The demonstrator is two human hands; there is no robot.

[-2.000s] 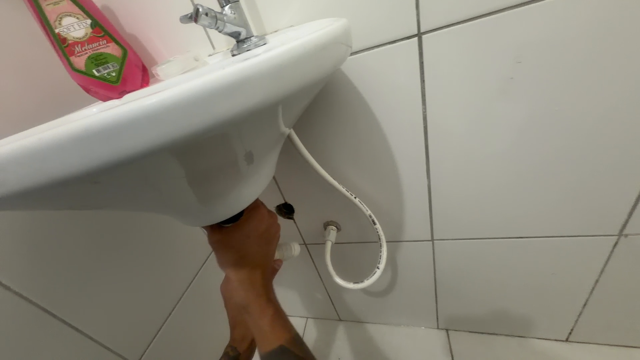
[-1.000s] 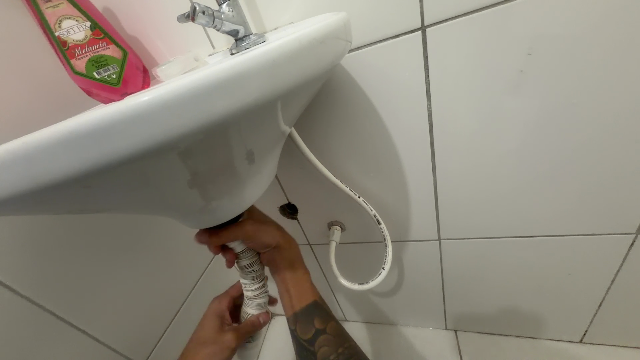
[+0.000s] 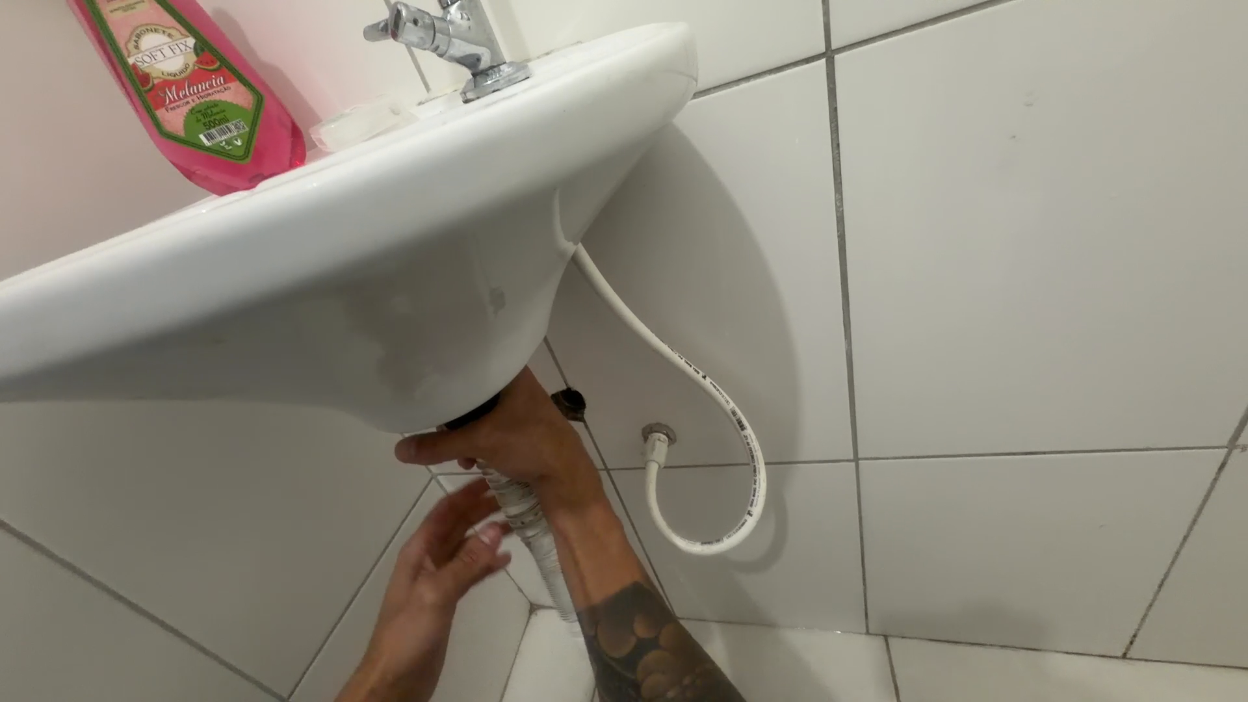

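Under the white ceramic washbasin (image 3: 390, 263), my right hand (image 3: 522, 429) grips the drain fitting at the bottom, just below a black ring (image 3: 472, 413). Its fingers hide most of the fitting. A pale corrugated drain hose (image 3: 531, 526) hangs down from there, running beside my tattooed right forearm. My left hand (image 3: 448, 546), slightly blurred, is beside the upper part of the hose with its fingers apart; whether a fingertip touches the hose is unclear.
A white flexible supply hose (image 3: 717, 390) loops from the basin to a wall outlet (image 3: 658, 435). Left of that outlet is a dark hole (image 3: 568, 404) in the tiled wall. A chrome faucet (image 3: 448, 44) and a pink liquid soap bottle (image 3: 214, 107) stand on the basin.
Two seconds ago both hands were close together under the basin. One second ago my left hand was around the corrugated hose lower down; now it has loosened and moved up beside it.
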